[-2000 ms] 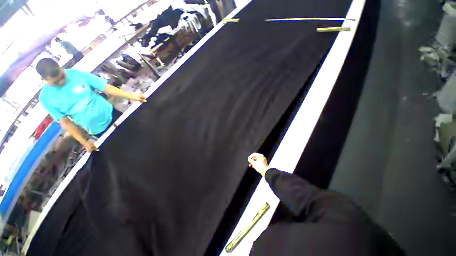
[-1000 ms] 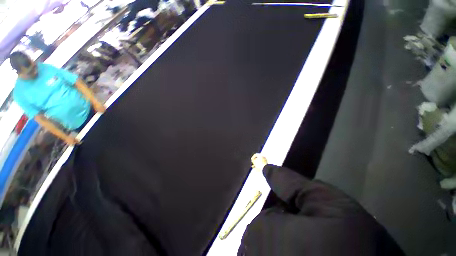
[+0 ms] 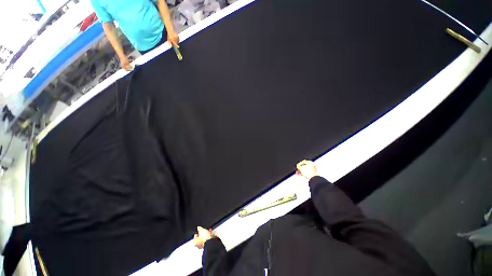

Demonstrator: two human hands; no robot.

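Observation:
The black fabric ply covers the long table, smooth at the middle and right, with loose folds at the left. My left hand pinches its near edge beside the white table rim. My right hand pinches the same edge farther right. A brassy metal bar weight lies on the rim between my hands, touched by neither.
A person in a turquoise T-shirt stands across the table, one hand at the fabric edge, the other on a short bar. Another bar and a thin ruler lie at the far right. Grey floor shows at the right.
The view has swung left. My left hand has come into view at the fabric edge. The other person now has a bar in one hand at the far edge.

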